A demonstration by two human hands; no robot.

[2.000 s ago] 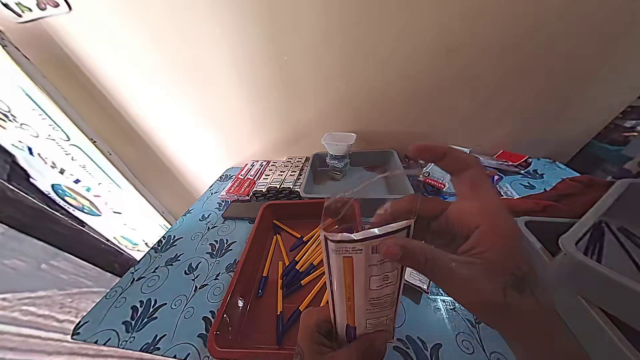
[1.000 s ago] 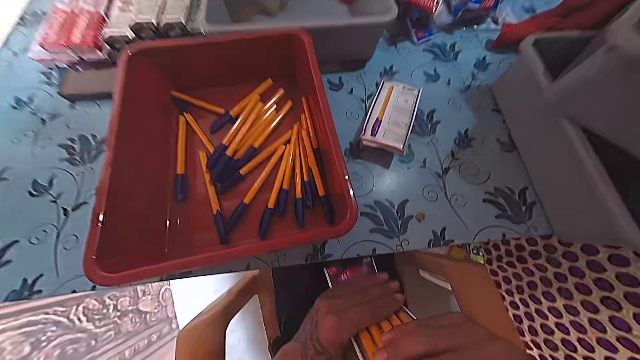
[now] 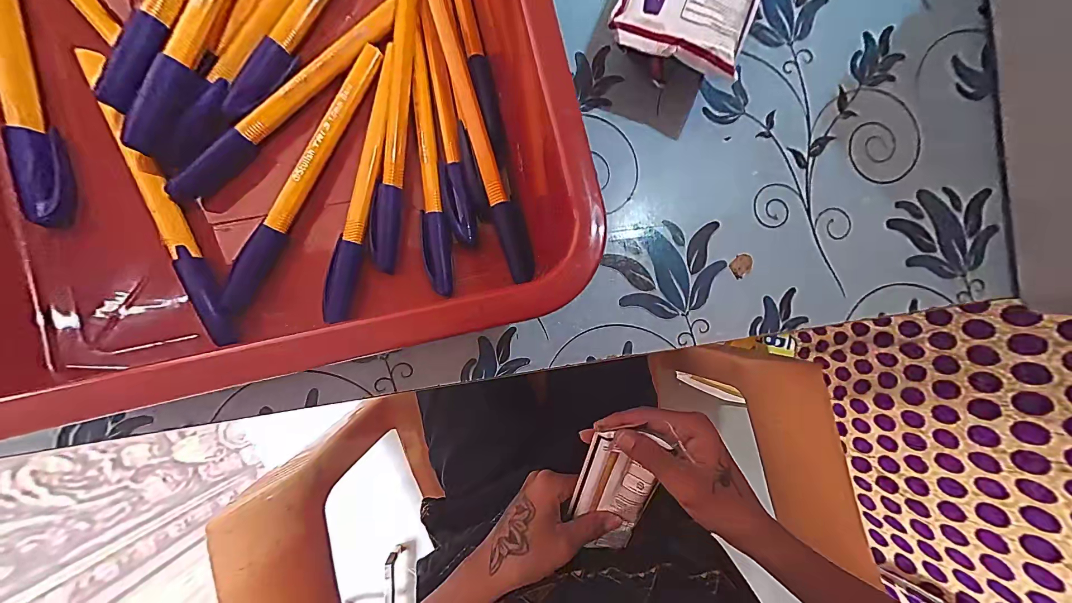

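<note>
Low over my lap, below the table edge, my left hand grips the lower left side of a printed pen packet, thumb across its front. My right hand holds the same packet at its top, fingers bent over the upper edge. A pen is pictured on the packet's face; whether pens are inside cannot be seen. On the table, a red plastic tray holds several loose orange ballpoint pens with dark blue caps. Another printed packet lies right of the tray, partly cut off by the frame.
The floral-patterned table cover runs right of the tray to a grey bin at the right edge. A cloth with purple dots hangs at lower right. Orange-brown chair arms flank my lap.
Orange pens showed in the packet between my hands a second ago; now its printed face shows, with my right hand at its top. The view has tilted down and closer since the first frame.
</note>
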